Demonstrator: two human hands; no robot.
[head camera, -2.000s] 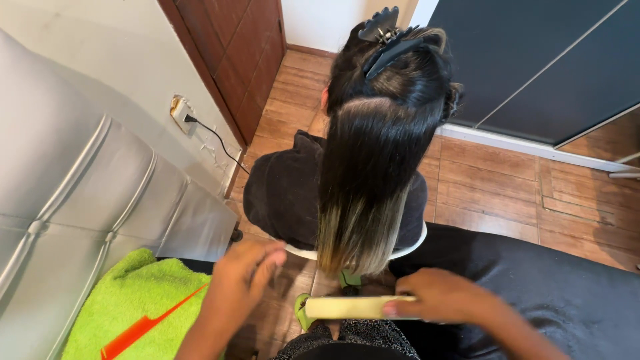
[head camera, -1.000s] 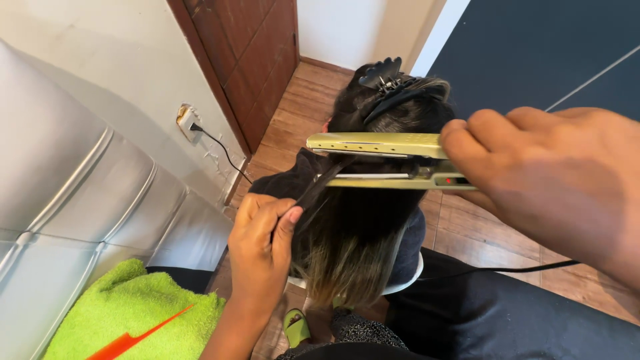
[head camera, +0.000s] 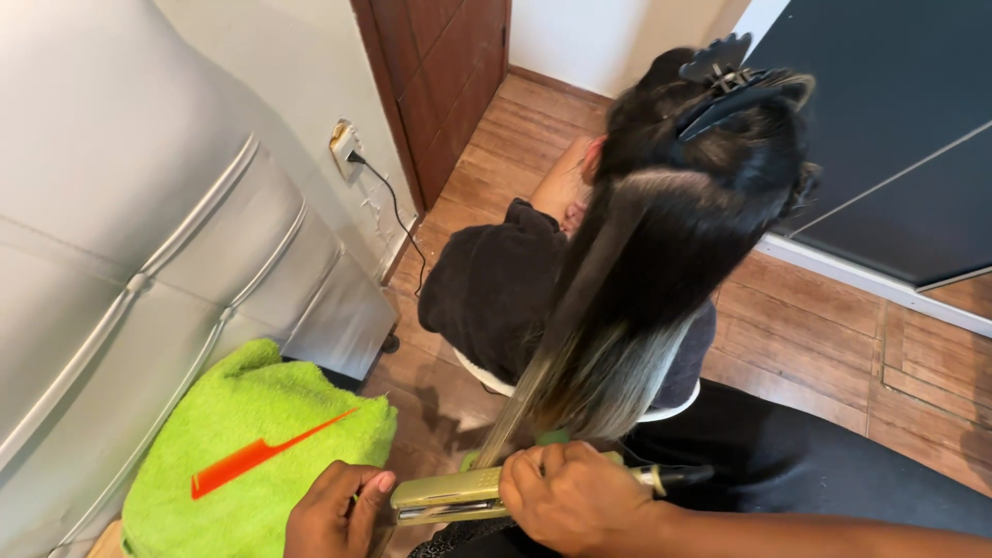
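A yellow-green hair straightener (head camera: 449, 493) is gripped by my right hand (head camera: 570, 492) at the bottom centre, its plates close together around the ends of a thin strand. That strand runs down from the long dark hair with lighter ends (head camera: 659, 248) of a seated person facing away. Just left of the straightener's tip is my left hand (head camera: 339, 508), thumb and fingers bent near one another; whether hair lies between them is unclear. Black claw clips (head camera: 725, 97) hold the upper hair. An orange tail comb (head camera: 248, 463) lies on a lime-green towel (head camera: 310, 403).
A silver-grey padded surface (head camera: 93, 225) stands at the left. A black plug sits in a wall socket (head camera: 345, 151), its cord hanging down by the brown door (head camera: 446, 77). Black-covered furniture (head camera: 814, 457) is at the lower right, with dark panels (head camera: 876, 155) behind.
Both hands have moved down from the hair near the head to the bottom of the view. The straightener has travelled from the upper hair to the strand's ends.
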